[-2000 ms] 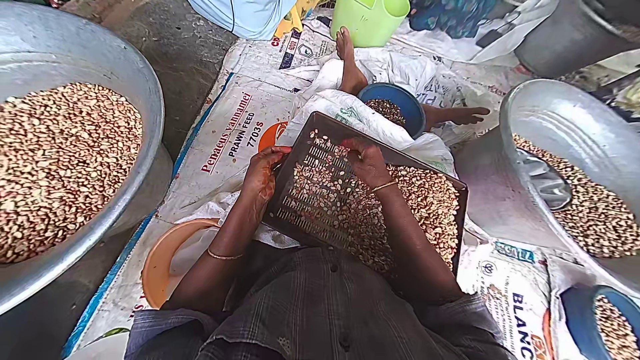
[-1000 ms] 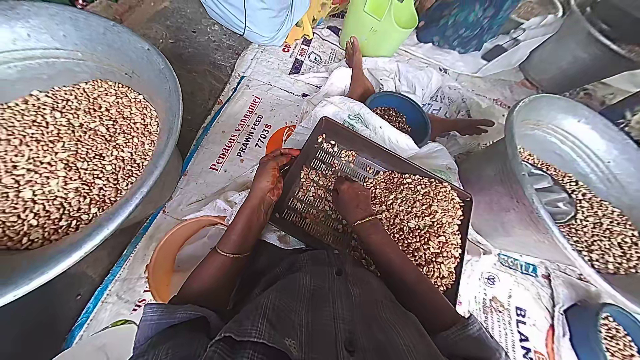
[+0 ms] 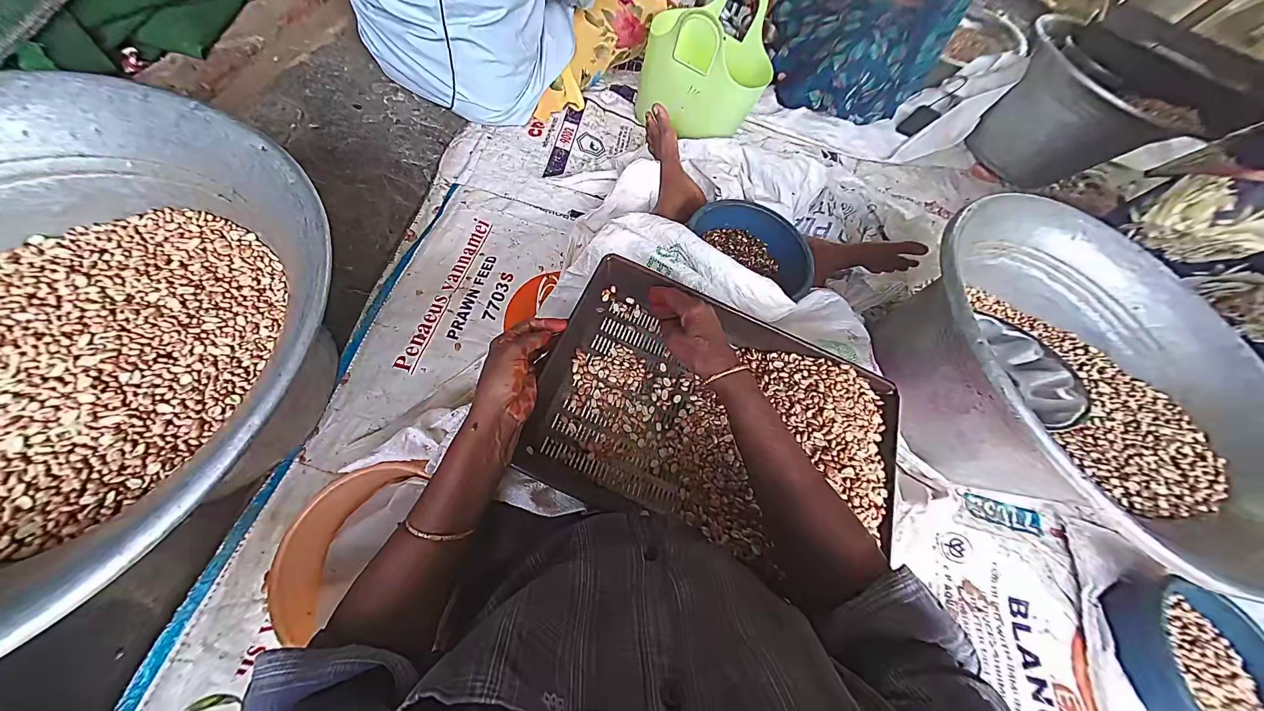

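A dark slotted plastic tray [image 3: 612,474] rests tilted across my lap, with pale and reddish-brown split nuts or beans [image 3: 820,415] heaped toward its right side and a thinner scatter on the left. My left hand [image 3: 518,365] grips the tray's upper left edge. Over the tray's upper middle is my right hand [image 3: 691,331], its fingers blurred, near the loose pieces; whether it holds any cannot be told. Just beyond the tray, a blue bowl [image 3: 795,252] with darker pieces stands between my feet.
Large metal basins of the same pieces stand at left [image 3: 296,227] and right [image 3: 958,267]; a metal bowl [image 3: 1032,370] lies in the right one. An orange basin [image 3: 296,563] is by my left arm, a blue tub [image 3: 1136,632] at lower right. A green basket [image 3: 701,89] stands ahead on printed sacks.
My right hand has moved from the pieces in the middle of the tray toward its far edge since a second ago. My left hand stays on the tray's edge.
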